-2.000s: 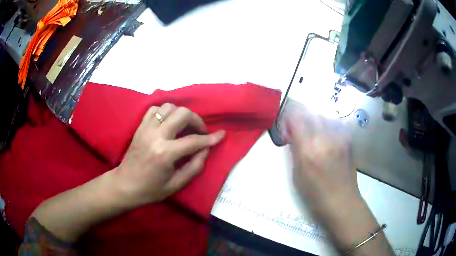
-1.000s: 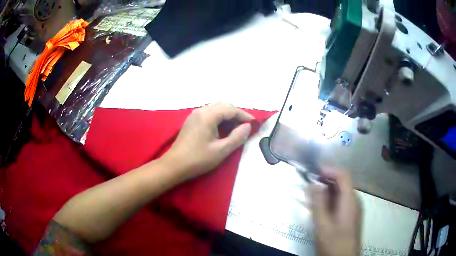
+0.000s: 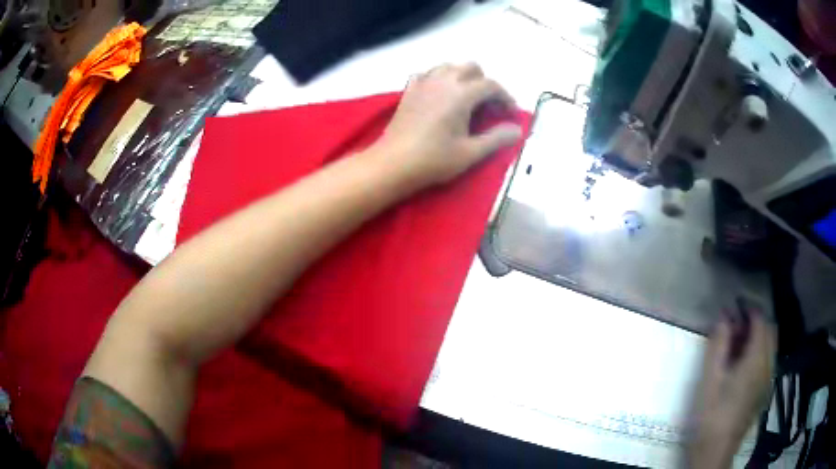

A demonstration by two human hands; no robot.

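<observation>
A red cloth panel (image 3: 367, 302) lies on the white table left of the machine bed, its near edge hanging over the table's front edge. My left hand (image 3: 454, 124) is on the panel's far right corner, thumb and fingers curled together at the cloth's edge. My right hand (image 3: 733, 376) is blurred at the right, near the table's front right, away from the cloth; whether it holds anything is unclear. The needle area (image 3: 596, 169) of the sewing machine is lit, with no red cloth under it.
The sewing machine head (image 3: 715, 101) stands at the upper right. A ruler scale (image 3: 632, 426) runs along the table's front edge. Dark cloth (image 3: 339, 32) lies at the far side, an orange ribbon (image 3: 87, 78) at far left. More red cloth (image 3: 64, 321) is at lower left.
My left hand has moved up and right, shifting the red panel further up the table. My right hand has moved from beside the machine bed's front edge to the right. The view has shifted slightly.
</observation>
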